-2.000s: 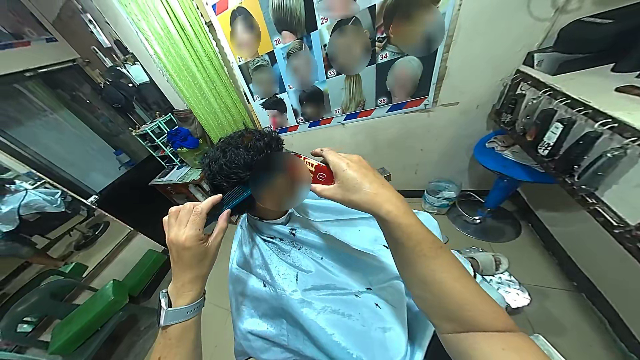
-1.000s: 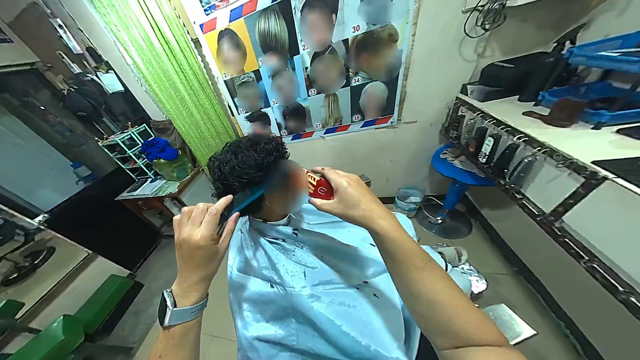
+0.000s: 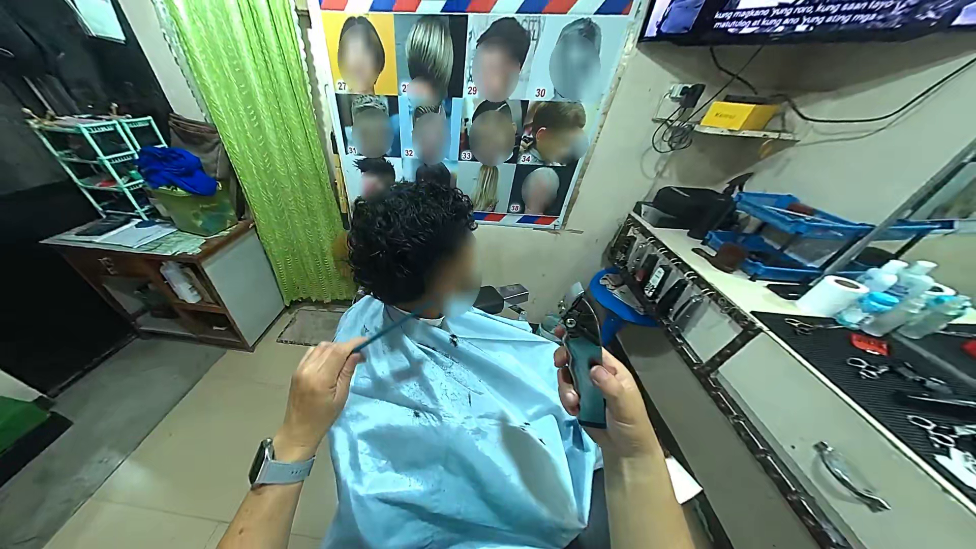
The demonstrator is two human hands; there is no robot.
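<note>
My left hand, below a watch-free wrist line and above a grey-strapped smartwatch, pinches a thin blue comb. The comb's far end lies near the neck of a seated person with curly dark hair. A light blue cape, dotted with hair clippings, covers that person. To the right, my right hand grips a dark green hair clipper upright, its blade end up and apart from the head.
At right, a counter carries blue trays, bottles, a paper roll and scissors. A blue stool stands beside it. A wooden desk is at left, beside a green curtain.
My right hand has moved away from the person's face to the right, and the clipper's green side now shows instead of red. The comb has come off the hair. The view has swung right.
</note>
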